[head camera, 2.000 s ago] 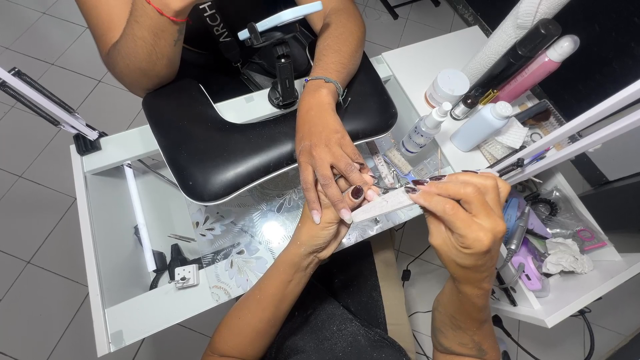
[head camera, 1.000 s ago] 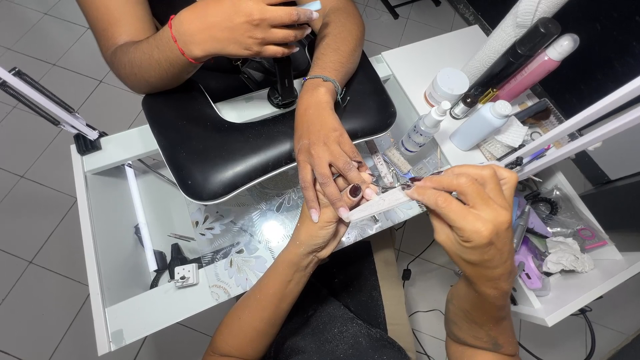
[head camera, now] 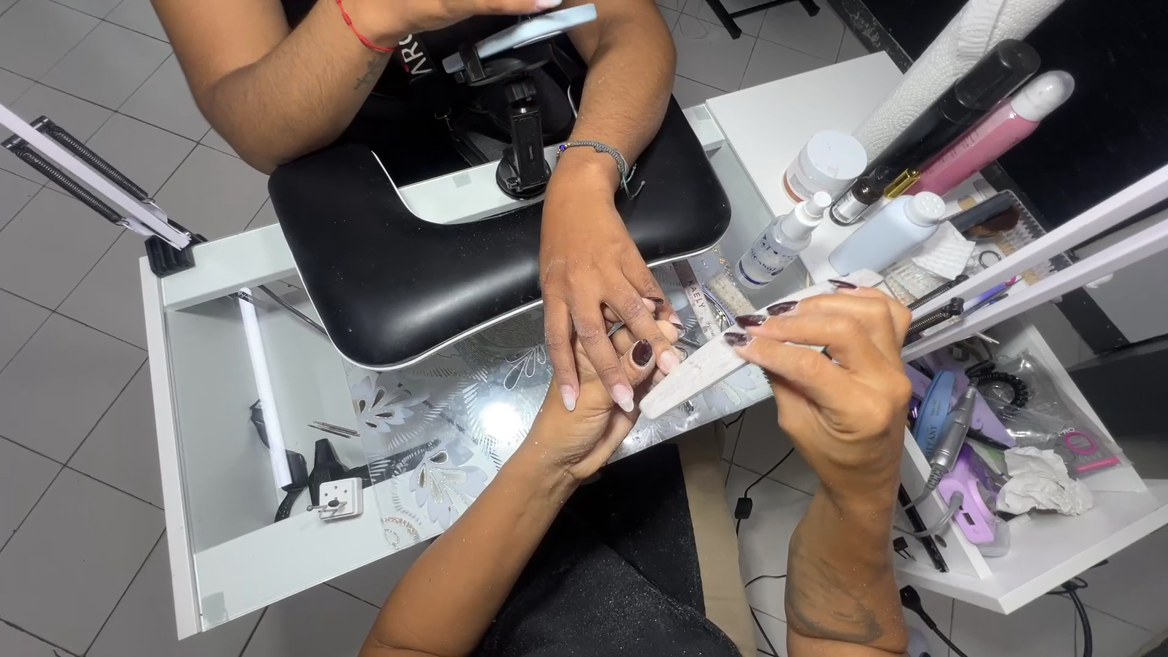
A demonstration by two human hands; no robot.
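My left hand (head camera: 598, 401) grips the fingers of another person's hand (head camera: 593, 274) from below, its dark-nailed thumb on top. That hand lies palm down over the front edge of a black padded armrest (head camera: 438, 283), with long, light nails. In my right hand (head camera: 835, 365), between thumb and fingertips, is a pale nail file (head camera: 693, 381), its rounded end close to the held fingertips. Whether file and nail touch, I cannot tell. The person's other hand is beside a light blue phone (head camera: 534, 32) on a black holder (head camera: 523, 137).
A spray bottle (head camera: 776, 246), a white jar (head camera: 826, 164) and a pale blue bottle (head camera: 885, 233) stand at the right. An open drawer (head camera: 1049, 584) holds a nail drill handpiece (head camera: 954, 433) and crumpled tissue (head camera: 1042, 482). Lamp arms (head camera: 1049, 265) slant across the right side.
The file, in my right hand, is tilted more steeply and shows more of its length than one second ago. The person's other hand came down toward the phone, then rose partly out of view.
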